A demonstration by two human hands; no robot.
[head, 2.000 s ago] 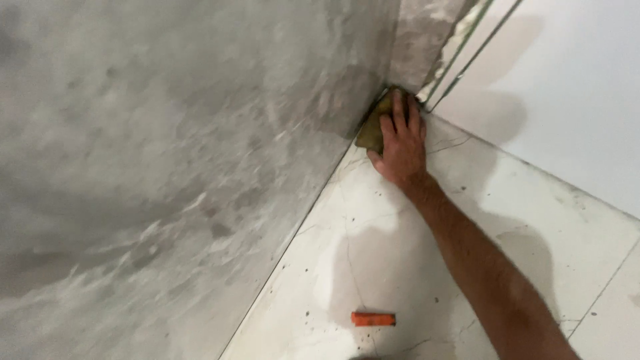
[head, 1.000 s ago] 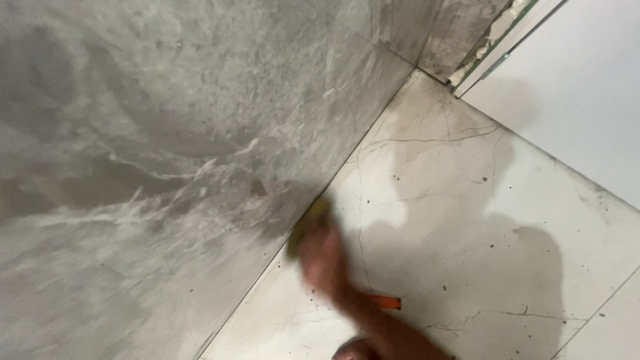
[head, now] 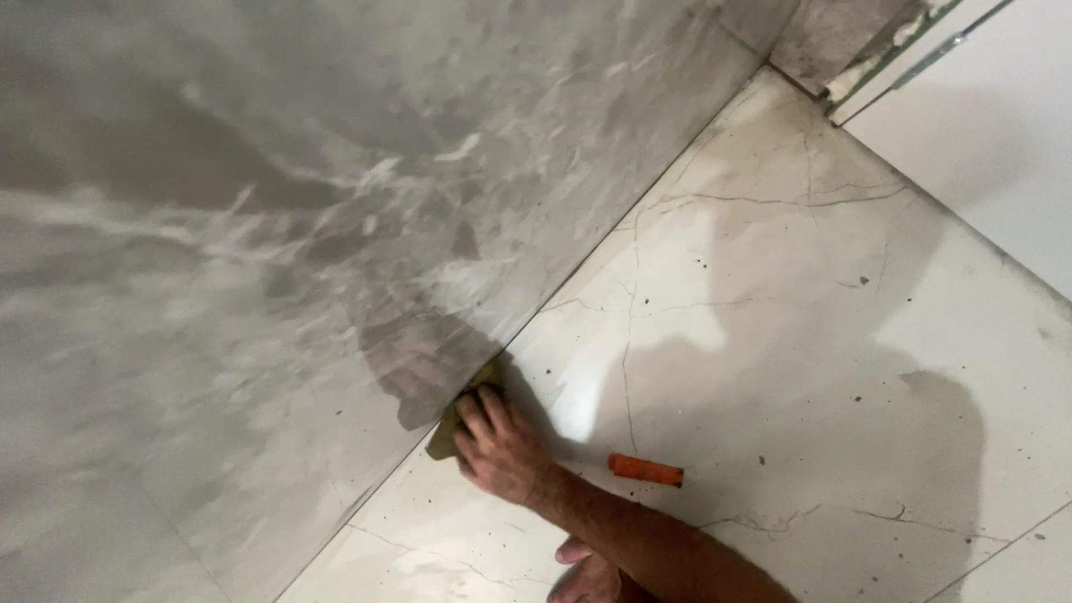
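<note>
My right hand (head: 502,444) is closed over an olive-green sponge or pad (head: 444,440). The pad lies against the seam where the gray marbled wall panel (head: 293,276) meets the cream veined floor tile (head: 754,335). My fingers lie across its top, and part of the pad is hidden under them. A short orange piece (head: 646,471), of a kind I cannot make out, lies on the floor to the right of my wrist. My left hand does not show.
What looks like part of a bare foot (head: 586,578) shows at the bottom, below my forearm. A white panel (head: 997,167) with a metal-edged strip (head: 930,59) borders the floor at the upper right. Small dark specks of debris dot the tile.
My right hand has moved with the pad from the far corner down along the wall-floor seam. The orange piece still lies on the floor. The view has shifted.
</note>
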